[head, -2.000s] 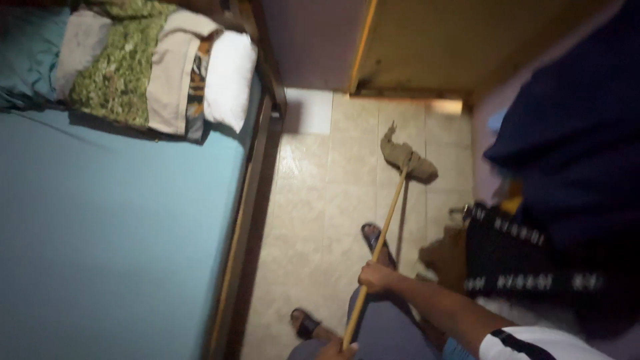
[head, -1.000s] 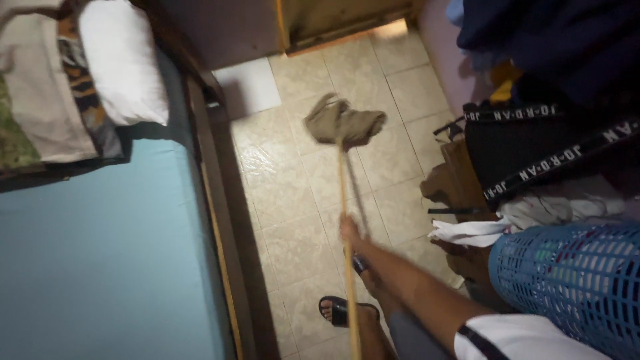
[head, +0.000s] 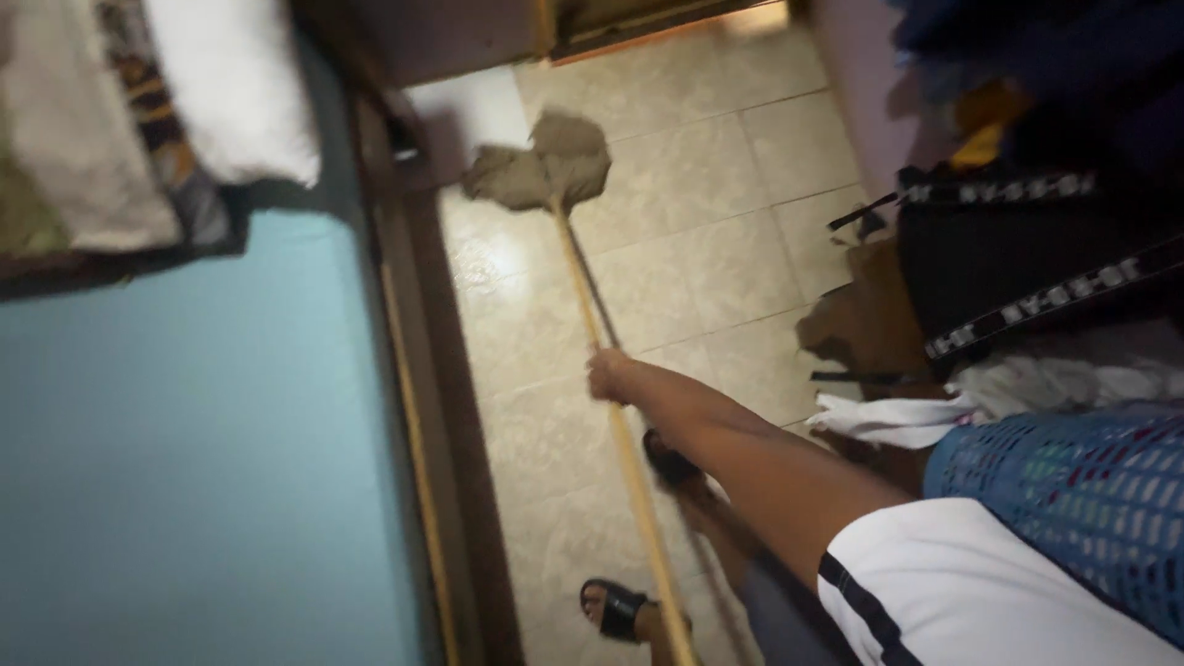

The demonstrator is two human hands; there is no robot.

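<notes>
My right hand [head: 611, 375] is closed around a long wooden mop handle [head: 645, 518], about midway along its visible length. The handle runs from the bottom edge up to a grey-brown mop cloth [head: 555, 162], which is spread on the tiled floor [head: 684, 231] near a white tile or sheet [head: 481, 106] by the bed's corner. My left hand is outside the view. The lower end of the handle passes beyond the frame. My feet, in black sandals [head: 622, 609], stand on either side of the handle.
A bed with a light blue sheet [head: 185, 444] and a wooden side rail [head: 412, 416] borders the left; a white pillow [head: 236, 88] and folded clothes lie on it. At the right are a blue perforated basket [head: 1064, 490], a black bag [head: 1027, 268] and hanging clothes. A doorway threshold lies at the top.
The mop cloth has moved left across the tiles, from near the right wall to the white tile or sheet. My left hand, at the bottom edge two seconds ago, has left the view. The view has shifted.
</notes>
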